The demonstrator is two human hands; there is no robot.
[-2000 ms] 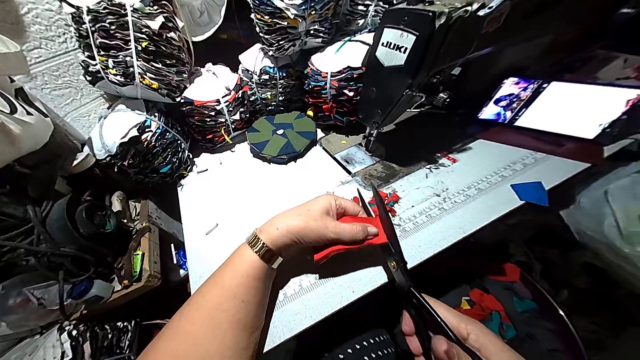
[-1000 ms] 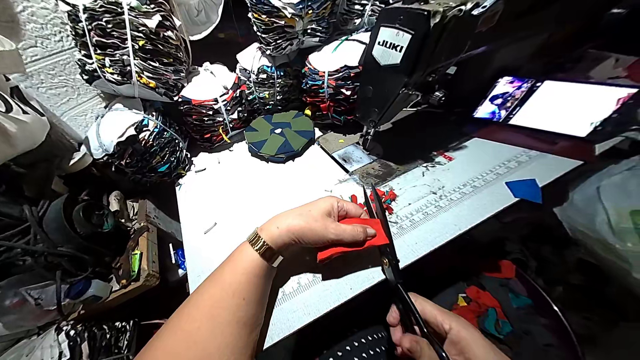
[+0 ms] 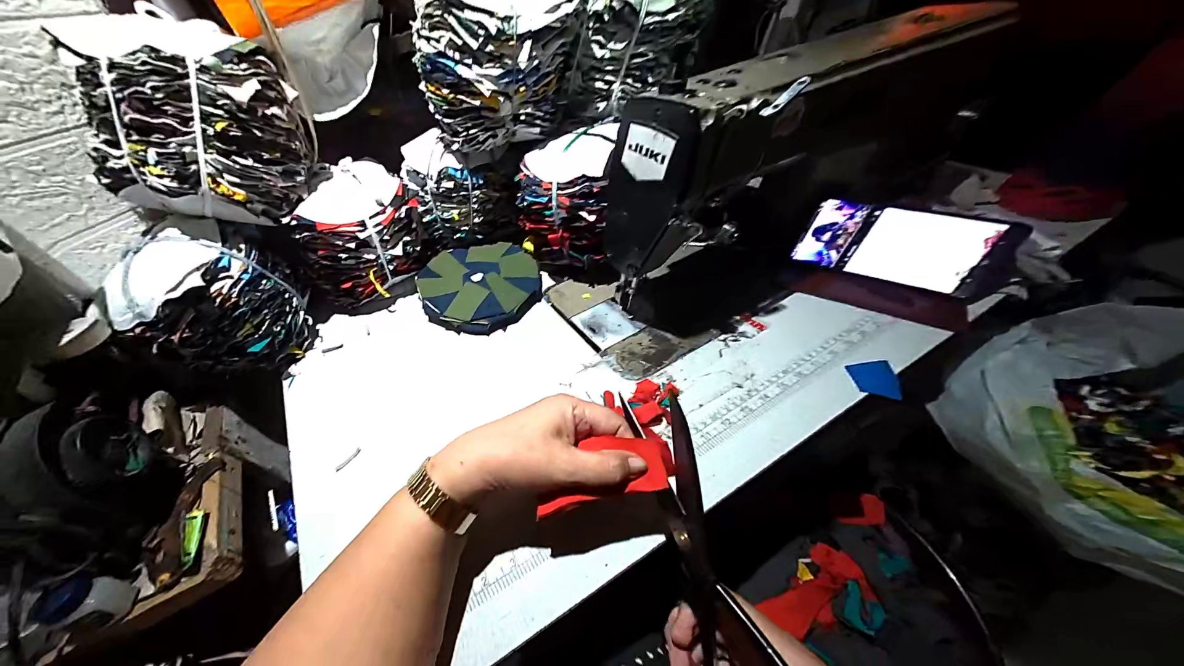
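My left hand (image 3: 546,453), with a gold-coloured watch (image 3: 438,497) at the wrist, pinches a folded piece of red fabric (image 3: 615,472) between thumb and fingers above the white sewing table (image 3: 388,555). Black-handled scissors (image 3: 683,535) are in my right hand (image 3: 689,634), which is partly cut off by the bottom edge. The scissor blades are parted and lie at the right edge of the red fabric, tips pointing away from me. Small red and teal fabric scraps (image 3: 655,396) lie on the table just beyond the blades.
A Juki sewing machine (image 3: 652,185) stands behind the scraps. A round green and navy fabric piece (image 3: 478,282) lies beside tied fabric bundles (image 3: 356,231). To the right are a phone (image 3: 911,245), a blue fabric piece (image 3: 873,379) and a plastic bag of scraps (image 3: 1101,444). More scraps (image 3: 823,592) lie below.
The scissor blades look closer together one second ago and stand wider apart now. My left hand keeps its hold on the red fabric in about the same place.
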